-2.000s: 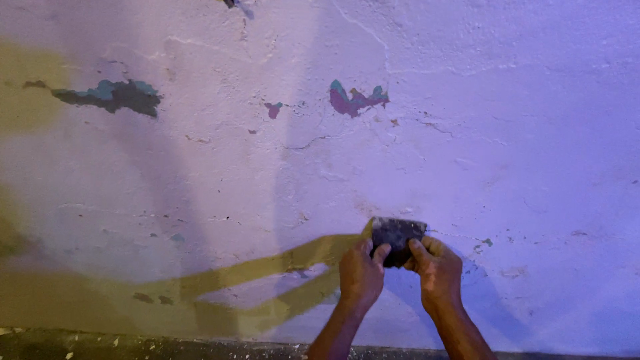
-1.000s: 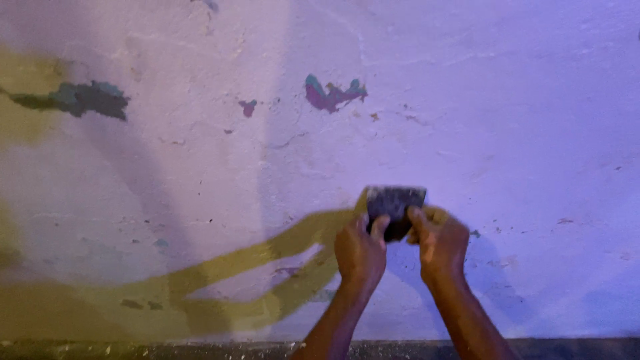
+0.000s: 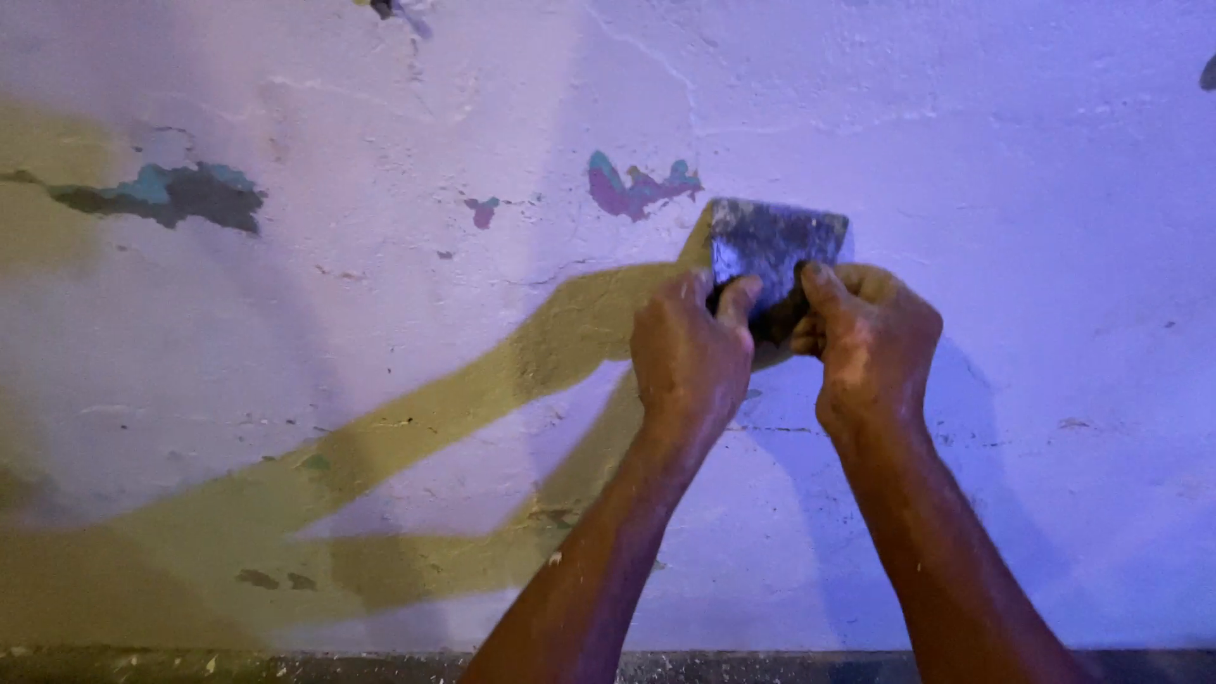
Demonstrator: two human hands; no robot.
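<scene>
A dark, worn, flat rectangular piece (image 3: 774, 249), whose exact kind I cannot tell, lies against the painted wall (image 3: 1045, 237). My left hand (image 3: 692, 351) grips its lower left corner, thumb on the near face. At its lower right side, my right hand (image 3: 869, 342) pinches it between thumb and curled fingers. The far face of the piece and some fingertips are hidden. Just left of its upper edge, a patch of peeled paint (image 3: 632, 193) shows purple and teal.
A larger dark and teal peeled patch (image 3: 190, 195) is at the left, with a small one (image 3: 483, 211) between. Cracks and bumps run over the wall. Shadows of the arms fall to the left. A dark speckled strip (image 3: 380, 667) borders the wall's foot.
Both hands have moved up the wall with the dark piece, from below the purple and teal patch to nearly level with it. The grip of both hands stays on the piece.
</scene>
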